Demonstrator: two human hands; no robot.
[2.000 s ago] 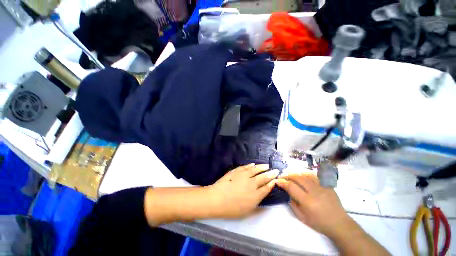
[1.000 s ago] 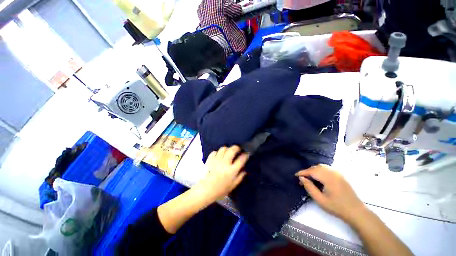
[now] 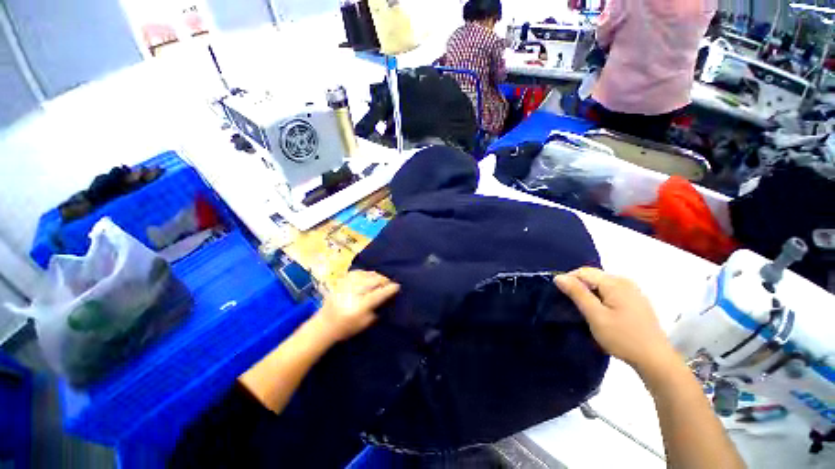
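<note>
The dark navy garment [image 3: 494,238] lies spread over the white table and hangs over its front edge, with pale frayed edges showing near the middle and at the bottom. My left hand [image 3: 352,304] grips the garment's left side, fingertips partly hidden in the cloth. My right hand [image 3: 609,307] pinches the frayed upper edge at the right between thumb and fingers. The white sewing machine head [image 3: 746,298] stands to the right of my right hand, apart from the cloth.
Blue crates [image 3: 206,339] and a filled clear plastic bag [image 3: 110,307] are at the left. A grey machine part with a fan [image 3: 298,139] stands behind the garment. Orange cloth [image 3: 687,220] lies at the back right. Two people [image 3: 645,55] are at the back.
The view has swung left. The garment has moved from the needle area, away from the machine head, and is now opened out. My right hand has taken hold of its frayed edge.
</note>
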